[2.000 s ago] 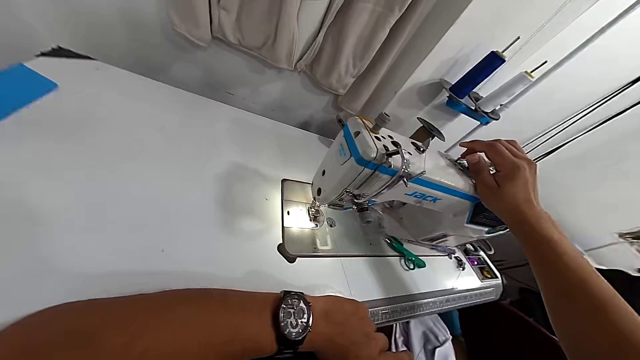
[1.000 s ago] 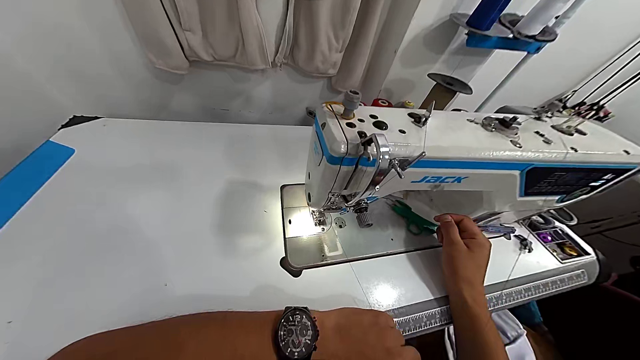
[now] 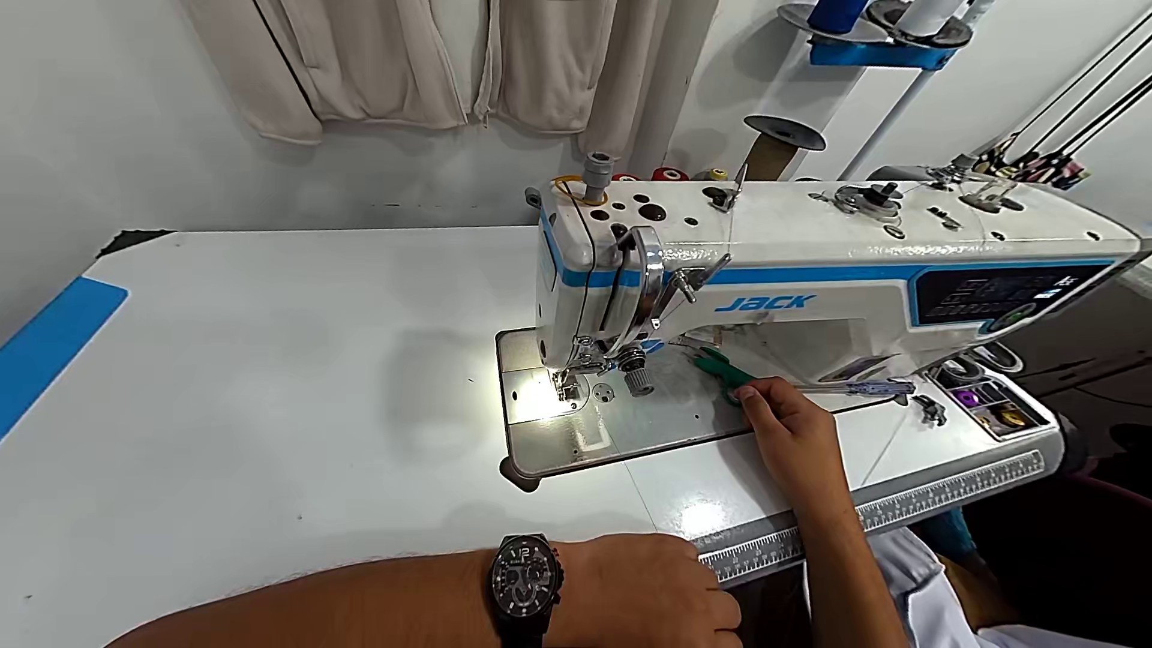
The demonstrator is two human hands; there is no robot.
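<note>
A white and blue Jack sewing machine stands on the white table, its lamp lighting the needle and presser foot over the metal bed plate. My right hand has its thumb and fingers on the handle of green-handled scissors, which lie on the bed under the machine's arm. Beside that hand lies a screwdriver with a clear bluish handle. My left hand rests at the table's front edge, fingers curled and partly out of frame; whether it holds anything is hidden. A black watch is on the left wrist.
A ruler strip runs along the front edge. A parts tray is set in the table at right, near a small metal part. Thread cones stand on a rack behind. Beige garments hang at the wall.
My right hand was on top of the machine's arm two seconds ago; it has come down to the scissors. The left hand stays near the front edge. The view has shifted noticeably.
</note>
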